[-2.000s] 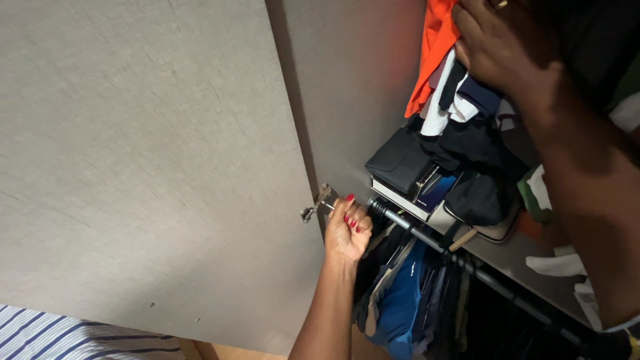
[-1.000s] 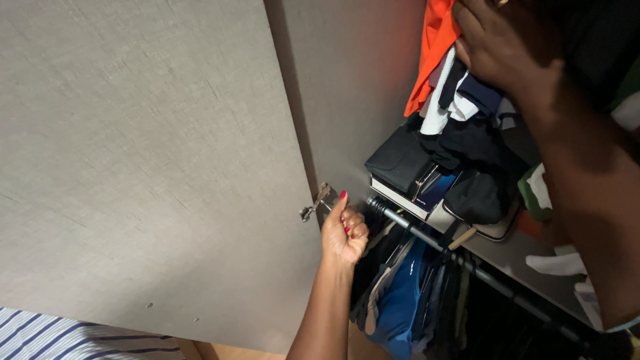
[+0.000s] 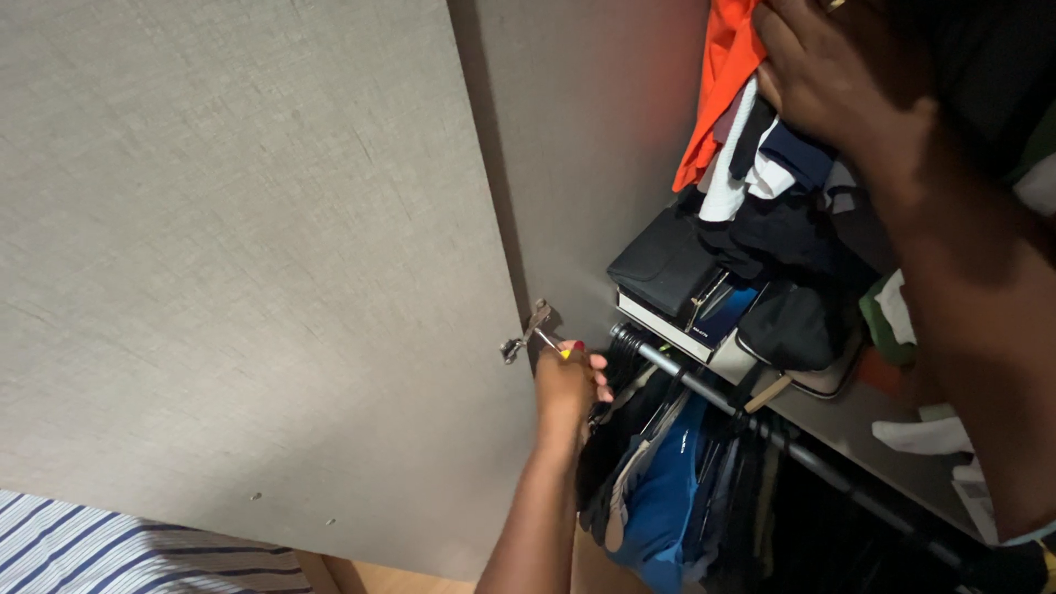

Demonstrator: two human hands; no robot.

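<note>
My left hand [image 3: 569,384] is closed around a screwdriver [image 3: 546,338] with a thin metal shaft and a bit of yellow at its handle. The shaft reaches a metal cabinet hinge [image 3: 528,330] at the edge of a grey door panel [image 3: 289,272]. Red polish shows on a nail. At the upper right, my right hand [image 3: 825,74] lies against an orange cloth [image 3: 722,91] above a heap of clothes [image 3: 792,223]. Its fingertips are partly hidden, so whether it grips the cloth is unclear.
A black case [image 3: 664,256] rests on a white-edged box [image 3: 668,326] on the shelf. Below runs a metal rail [image 3: 813,462], with a blue garment [image 3: 668,495] and dark clothes hanging from it. Striped fabric [image 3: 140,549] is at the lower left.
My left hand has turned at the hinge: its thumb pointed up a second ago, and now more of the screwdriver's shaft shows. My right hand has stayed about where it was.
</note>
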